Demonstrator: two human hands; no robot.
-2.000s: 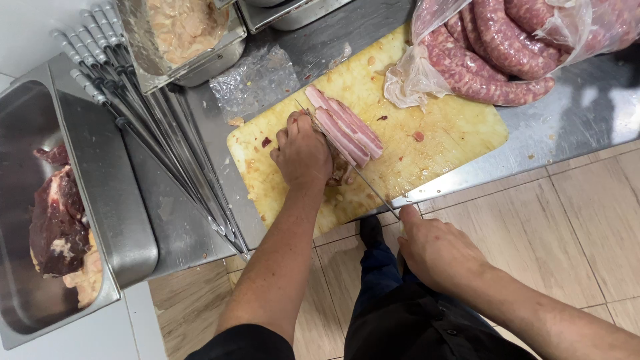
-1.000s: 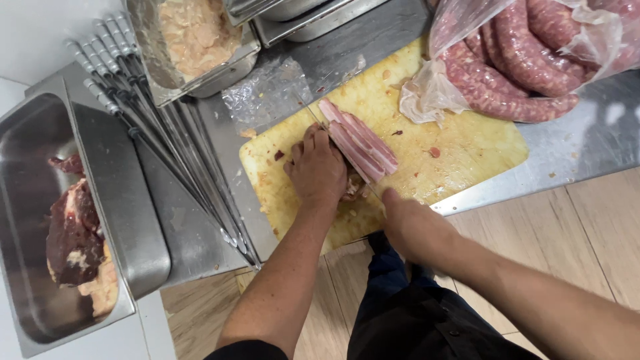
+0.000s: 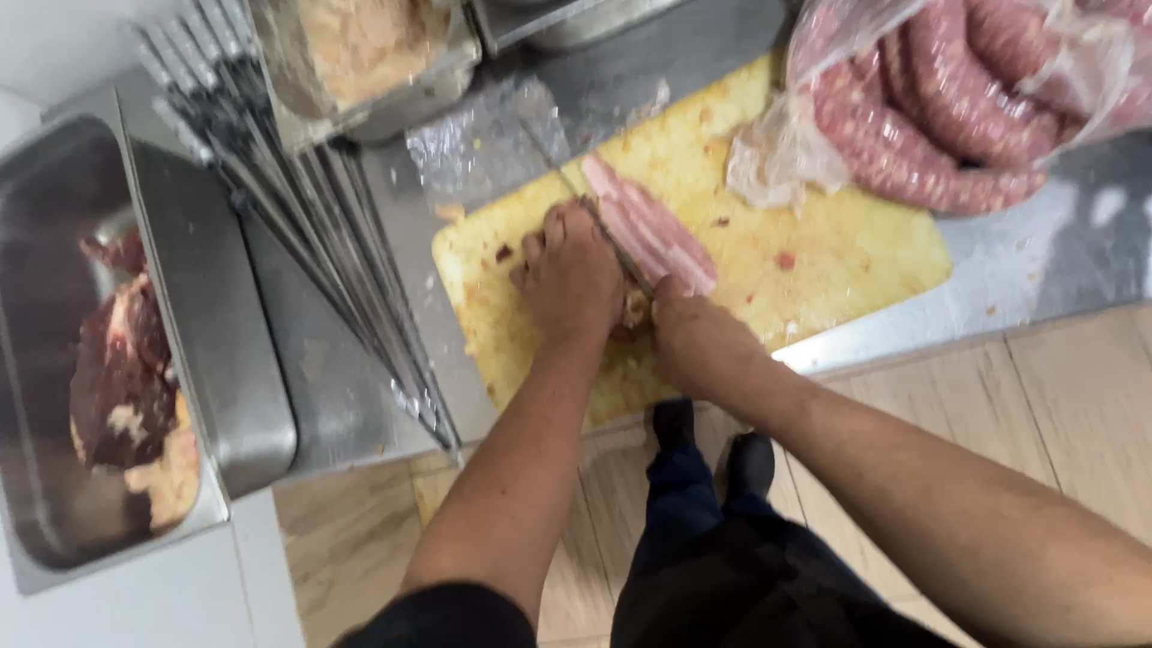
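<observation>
My right hand grips a knife; its long thin blade points up and to the left, between my left hand and some pale pink meat slices. Spread over a piece of meat, my left hand presses it against the yellow cutting board; most of that piece is hidden under the hand. The slices lie side by side just right of the blade. Small scraps are scattered on the board.
Raw sausages in a clear plastic bag overlap the board's upper right. Metal skewers lie to the left, beside a deep steel pan holding dark red meat. Another steel pan with pale meat stands behind, near plastic film.
My right hand has moved up and left from below the board's edge to beside the slices, bringing the knife along. My left hand stays on the meat.
</observation>
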